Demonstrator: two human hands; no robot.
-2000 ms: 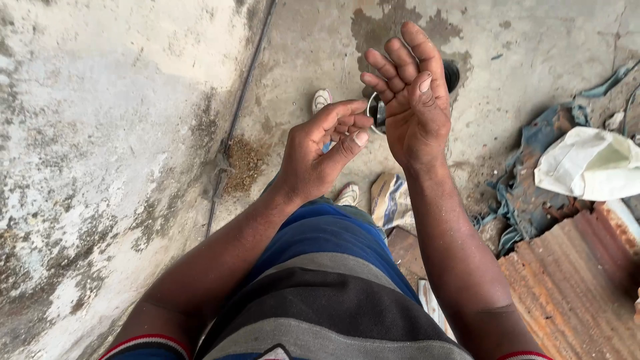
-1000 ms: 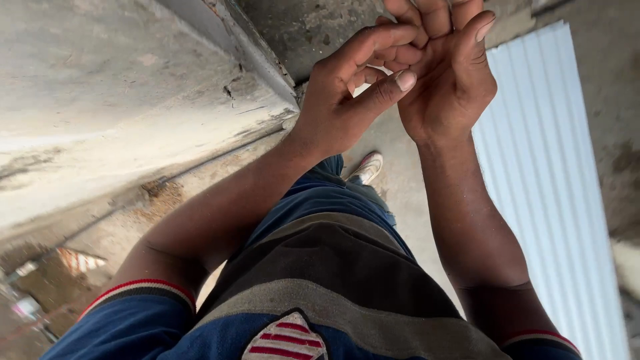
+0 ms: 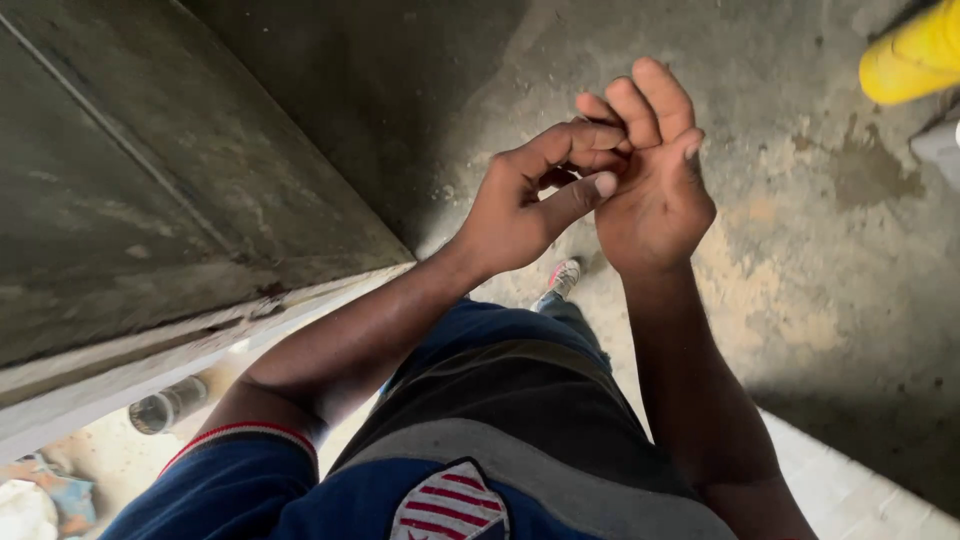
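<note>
My left hand (image 3: 544, 191) reaches in from the lower left with bent fingers. Its fingertips and thumb touch or lie right over the palm of my right hand (image 3: 652, 176), which is turned up with its fingers half spread. No object shows in either hand; the spot where the left fingertips meet the palm is partly hidden. Below the hands are my striped shirt (image 3: 525, 405) and one foot in a white and pink shoe (image 3: 564, 276) on the concrete floor.
At the left is a wall (image 3: 187, 165) with a corner near my left forearm. A yellow object (image 3: 907, 56) is at the upper right. A dark cylindrical container (image 3: 166, 405) and a pale sack-like thing (image 3: 26, 510) lie at the lower left. Damp patches mark the floor.
Two seconds ago my hands were apart; now the left fingers are at the right palm. The view has moved from the cluttered yard to a darker concrete floor.
</note>
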